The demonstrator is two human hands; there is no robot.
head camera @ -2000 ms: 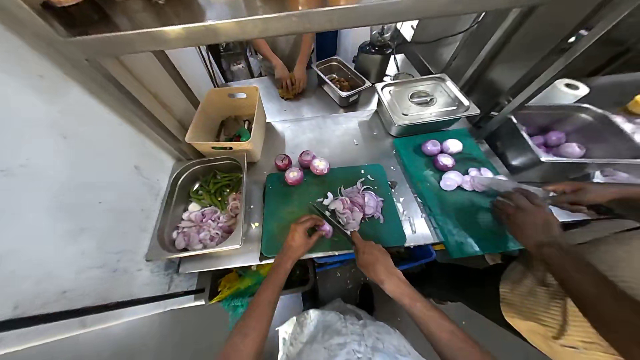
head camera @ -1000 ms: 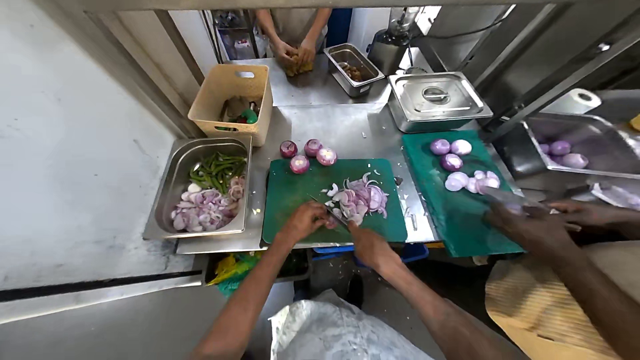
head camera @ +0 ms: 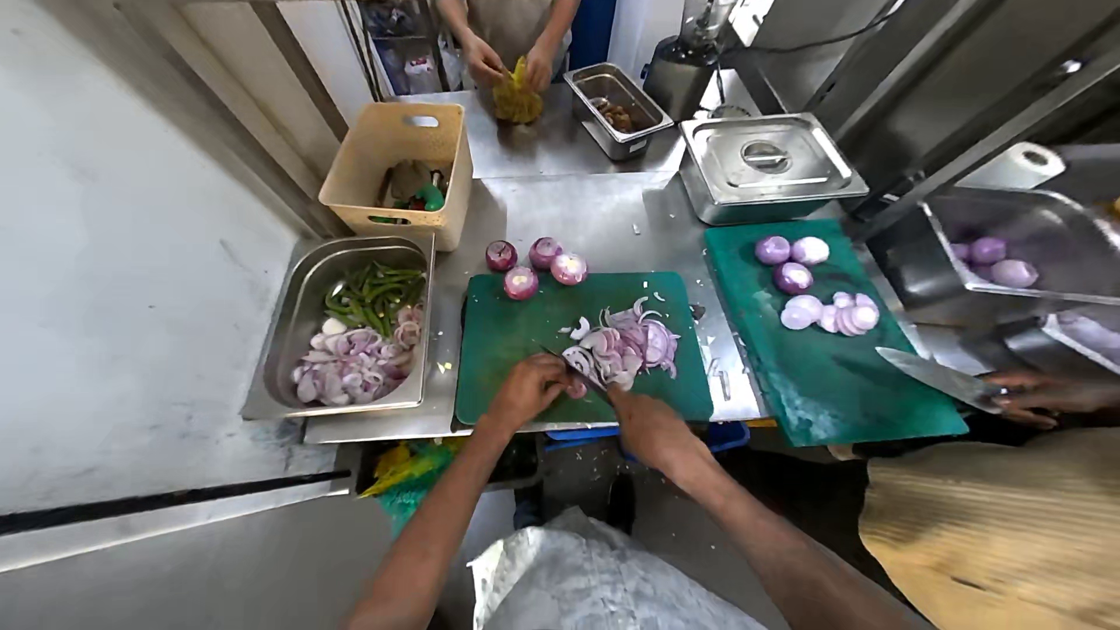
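My right hand (head camera: 652,429) grips a kitchen knife (head camera: 584,373), its blade angled up and left over the green cutting board (head camera: 507,332). Against the blade, my left hand (head camera: 530,389) pinches a small piece of red onion (head camera: 577,388). A pile of sliced red onion (head camera: 632,343) lies on the board just beyond my right hand. Several whole red onions (head camera: 521,283) sit at the board's far left edge. Left of the board, a steel pan (head camera: 273,350) holds sliced onion (head camera: 354,367) and green chillies (head camera: 374,296).
At right, a co-worker's hand (head camera: 1032,398) holds a large knife (head camera: 941,378) over a second green board (head camera: 831,394) with peeled onions (head camera: 793,277). Behind stand a beige bin (head camera: 394,144), a lidded steel container (head camera: 770,166) and a small steel pan (head camera: 617,109). Another person's hands (head camera: 486,61) hold something yellow.
The co-worker's knife at right has moved away from the sliced onions, toward the near right of that board. My hands stay at the onion on my board.
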